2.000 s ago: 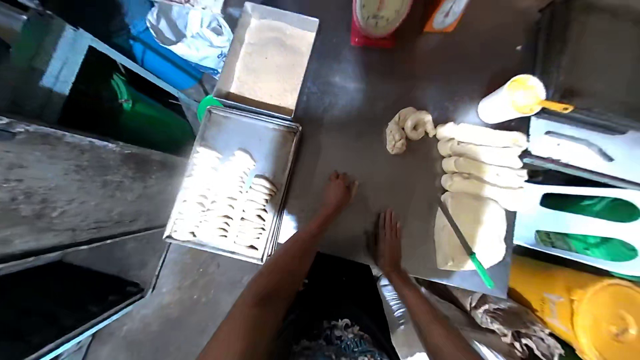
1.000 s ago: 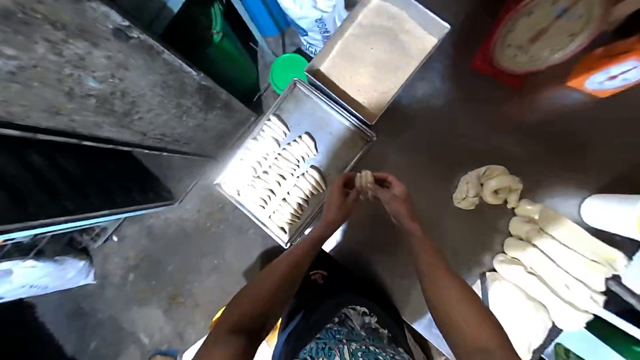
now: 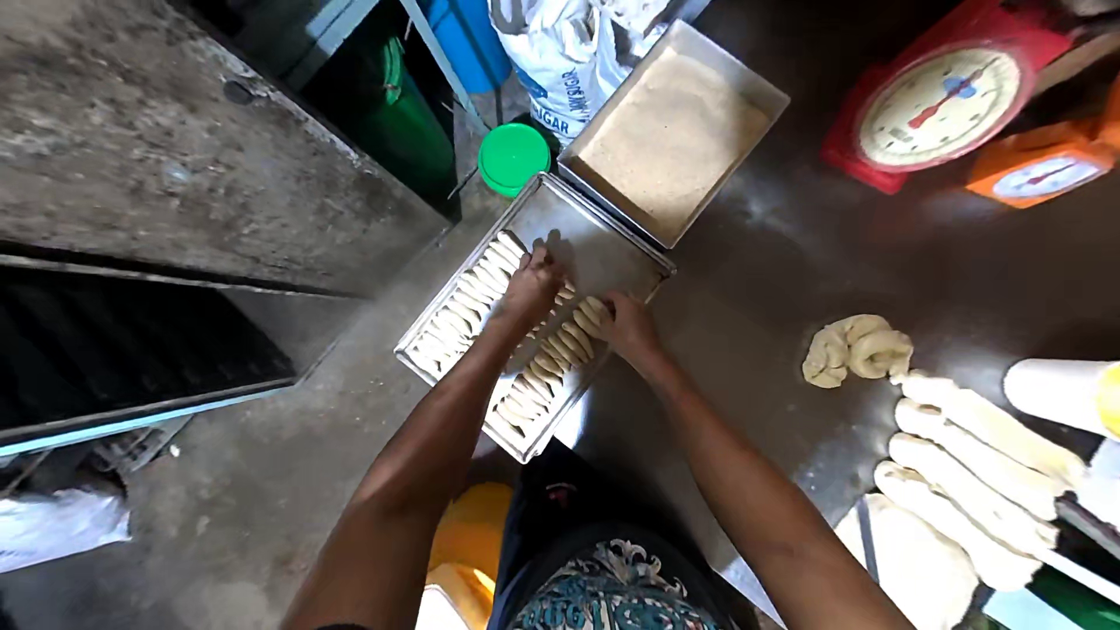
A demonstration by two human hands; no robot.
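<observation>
A metal baking tray (image 3: pixel 604 236) holds rows of small shaped dough pieces (image 3: pixel 455 319). Over the middle row, my left hand (image 3: pixel 535 284) reaches down with bent fingers; what lies under them is hidden. My right hand (image 3: pixel 628 328) is at the upper end of the right row, its fingertips at a dough piece (image 3: pixel 592 315); whether they grip it cannot be told. On the dark table to the right lie a coiled lump of dough (image 3: pixel 857 350), several long dough rolls (image 3: pixel 971 472) and a flat dough sheet (image 3: pixel 914 560).
A square metal pan of tan crumbs or powder (image 3: pixel 674 131) adjoins the tray's far end, beside a green lid (image 3: pixel 514 159) and a white sack (image 3: pixel 569 70). A red dial scale (image 3: pixel 941 105) and an orange one (image 3: pixel 1046 175) stand at upper right. A white container (image 3: pixel 1059 394) lies at the right edge.
Both hands have moved from beside the tray, where they held a small dough piece together, to over the tray, and are now apart. The view has swung toward the tray since two seconds ago.
</observation>
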